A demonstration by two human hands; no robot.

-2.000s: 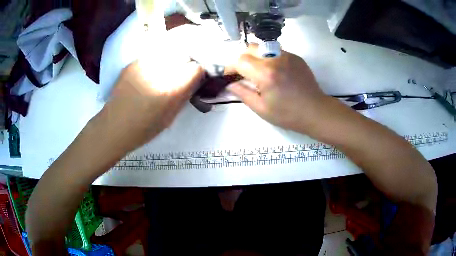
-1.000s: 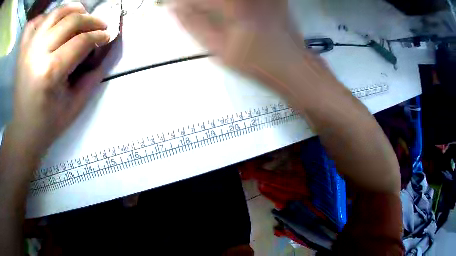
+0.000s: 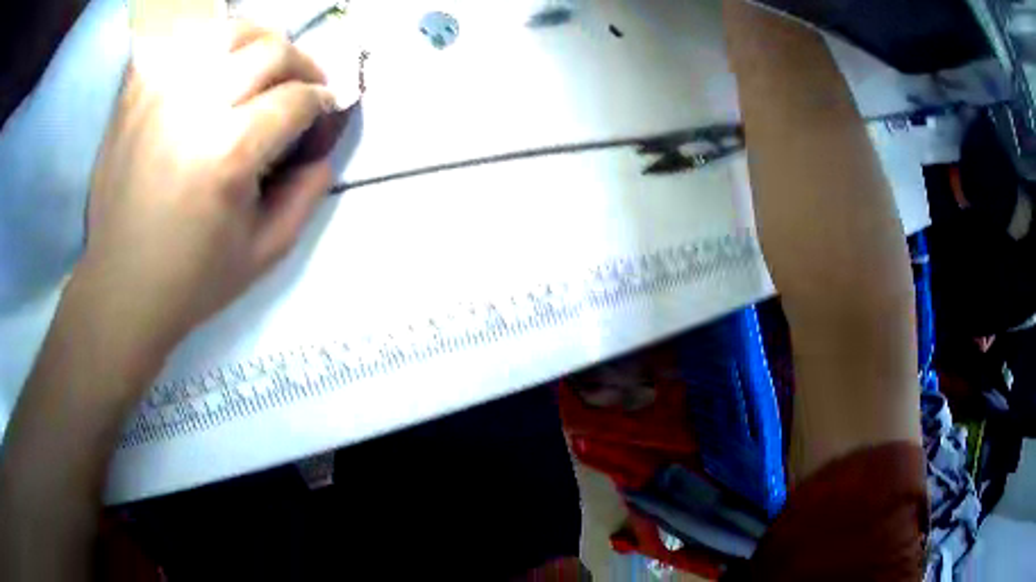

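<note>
My left hand (image 3: pixel 210 171) is at the upper left with curled fingers, holding a dark maroon fabric piece (image 3: pixel 305 146) between fingers and thumb. Most of the piece is hidden by the hand. A thin dark cord (image 3: pixel 489 157) runs from beside this hand to the right across the table. The thread snips (image 3: pixel 687 149) lie at its right part, beside my right forearm. My right forearm reaches up past the top edge, and my right hand is out of the picture.
The white table (image 3: pixel 454 250) has a printed ruler (image 3: pixel 454 330) along its front edge. Pale cloth (image 3: pixel 46 171) is at the far left. A dark panel (image 3: pixel 909 28) is at the upper right. A blue basket (image 3: pixel 733 398) and red items (image 3: pixel 631 432) are below the table.
The view has swung right. The sewing machine head has left the picture. My hands have parted; my right hand has moved up out of view. My left hand still holds the maroon piece.
</note>
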